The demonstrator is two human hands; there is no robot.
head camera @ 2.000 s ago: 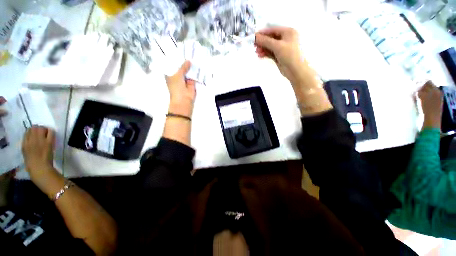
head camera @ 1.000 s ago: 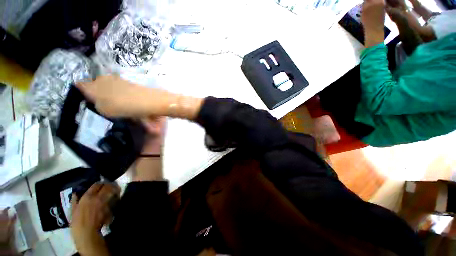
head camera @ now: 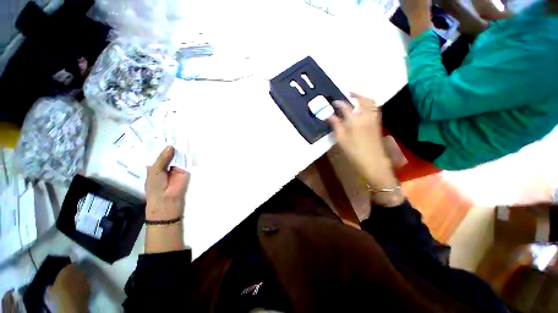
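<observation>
My left hand (head camera: 166, 183) holds a fan of white printed cards (head camera: 147, 142) over the table, left of centre. My right hand (head camera: 360, 131) is at the right edge of a black tray (head camera: 312, 126), fingers bent and slightly blurred; whether they grip the tray cannot be told. This tray shows two white earbuds (head camera: 301, 83) and a white charging case (head camera: 320, 107). Another black tray (head camera: 120, 235), with a white card (head camera: 93, 215) and dark small parts, lies left of my left hand.
Clear bags of silvery parts (head camera: 130, 78) stand at the back left, beside a blue-edged flat bundle (head camera: 197, 62). White boxes (head camera: 13, 214) lie at the far left. A co-worker in a green sleeve (head camera: 459, 92) works at the right. Another person's hand (head camera: 70, 292) is at the lower left.
The tray with card that was lifted at the left now lies on the table. My right hand has moved from it to the earbud tray. The card-holding left hand is now clearly visible.
</observation>
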